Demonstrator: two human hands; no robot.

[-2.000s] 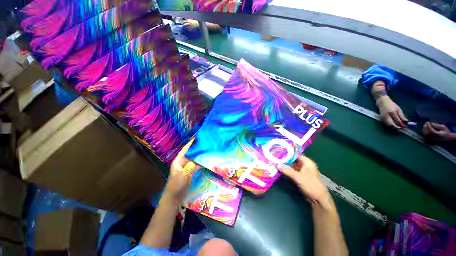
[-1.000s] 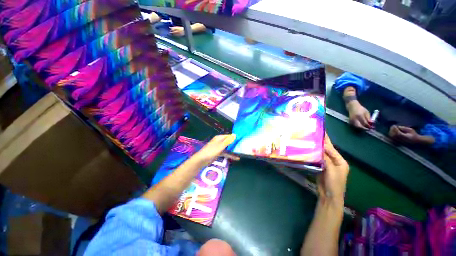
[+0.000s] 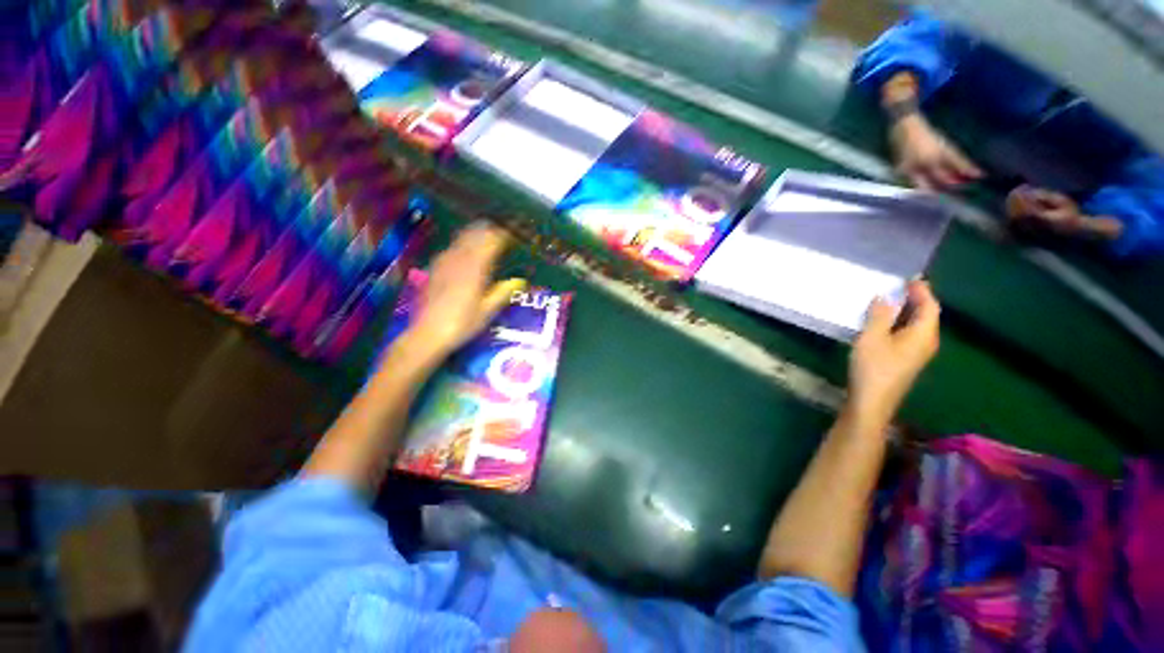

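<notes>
My right hand [image 3: 896, 334] grips the near right corner of a white box base [image 3: 830, 249] on the green conveyor belt, at the end of a row. A printed box lid [image 3: 666, 191] lies beside it to the left. My left hand [image 3: 462, 291], slightly blurred, is over the far left part of a printed box [image 3: 492, 396] on the dark green work surface. Its fingers are apart and it holds nothing; a yellow cover shows on one finger. Whether it touches the box is unclear.
A tall leaning stack of printed boxes [image 3: 192, 179] stands at left, above a brown carton [image 3: 141, 370]. More printed boxes [image 3: 983, 549] lie at lower right. A worn rail [image 3: 689, 319] edges the belt. Another person's hands [image 3: 932, 156] are across the line.
The printed box held in both hands has left them. A lid and an open white base now lie on the belt. My left hand has moved left to the box on the work surface. The view has shifted.
</notes>
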